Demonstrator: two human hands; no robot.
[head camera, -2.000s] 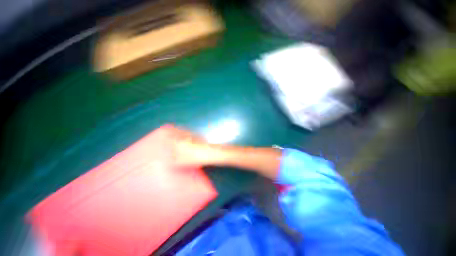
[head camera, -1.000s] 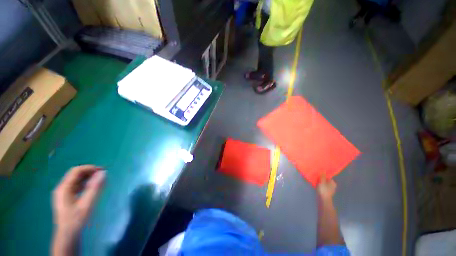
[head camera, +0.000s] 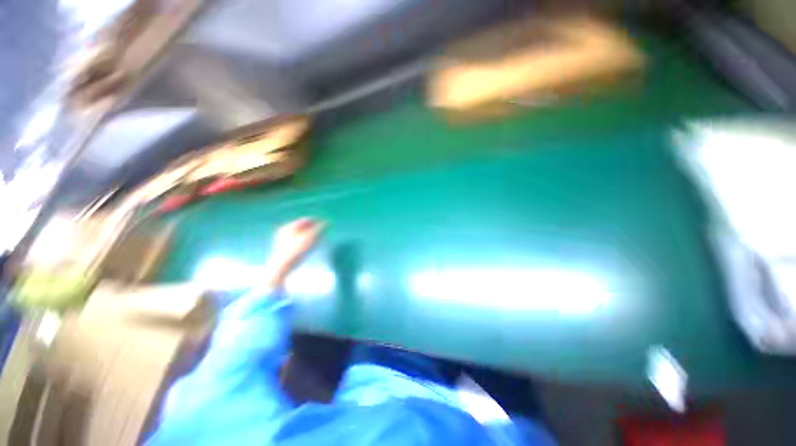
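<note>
The view is strongly blurred. My left hand (head camera: 295, 247) is over the green bench (head camera: 393, 218) at centre left, in a blue sleeve. I see nothing held in it, but its fingers are too blurred to read. My right hand is not in view. Brown cartons with red showing at them (head camera: 236, 163) lie along the bench at the left. A closed brown carton (head camera: 541, 68) lies at the back of the bench.
A white scale (head camera: 759, 200) stands at the bench's right end. A small white tag (head camera: 667, 378) is at the front edge. Red items (head camera: 670, 429) lie below it. Large brown cartons (head camera: 113, 357) stand at lower left.
The view has swung left to the waiting cartons. The red sheet held in my right hand is out of view, with that hand. My left hand is now farther along the bench.
</note>
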